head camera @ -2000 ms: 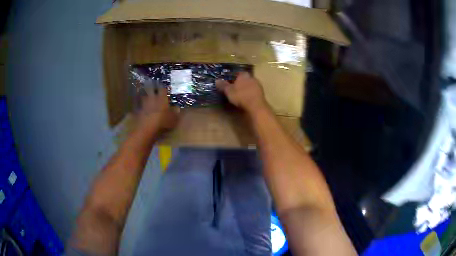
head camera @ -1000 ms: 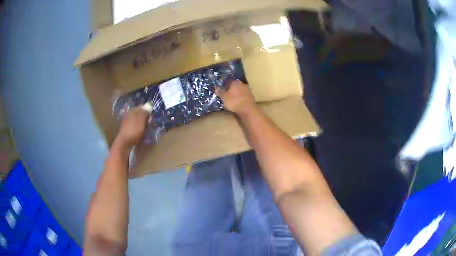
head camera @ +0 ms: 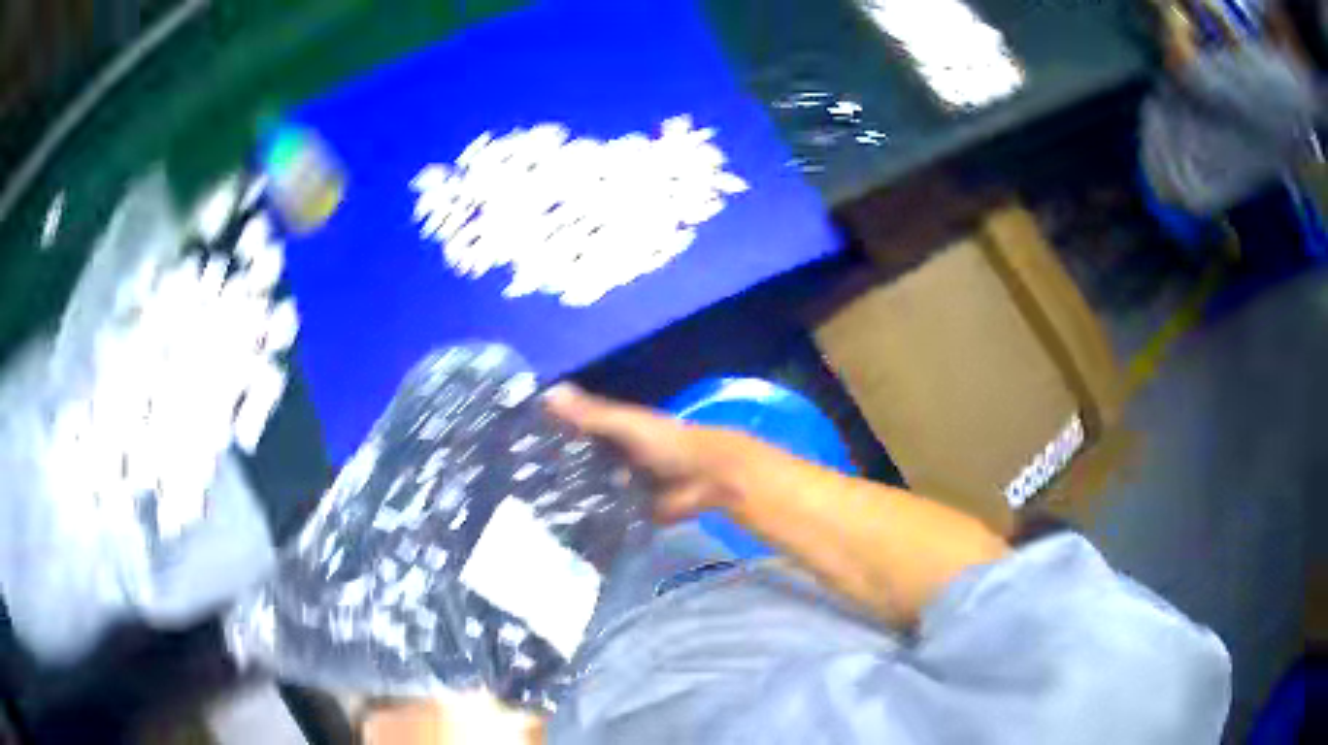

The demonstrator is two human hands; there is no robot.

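A clear, shiny plastic bag of black parts with a white label is held tilted against my body, low and left of centre. My right hand grips the bag's upper right side. My left hand shows only as a blurred strip of skin under the bag at the bottom edge. Its fingers are hidden. A loose pile of small white pieces lies on the blue mat. The bag covers the mat's near left corner.
A cloudy bag with white housings lies left of the mat, near a blurred bottle. Thin parts and white units lie at the right. A brown carton and a blue round object are below bench level. Another person is upper right.
The bag of black parts has come out of the open carton and is now up beside the bench. The view has turned from the floor carton to the bench and mat.
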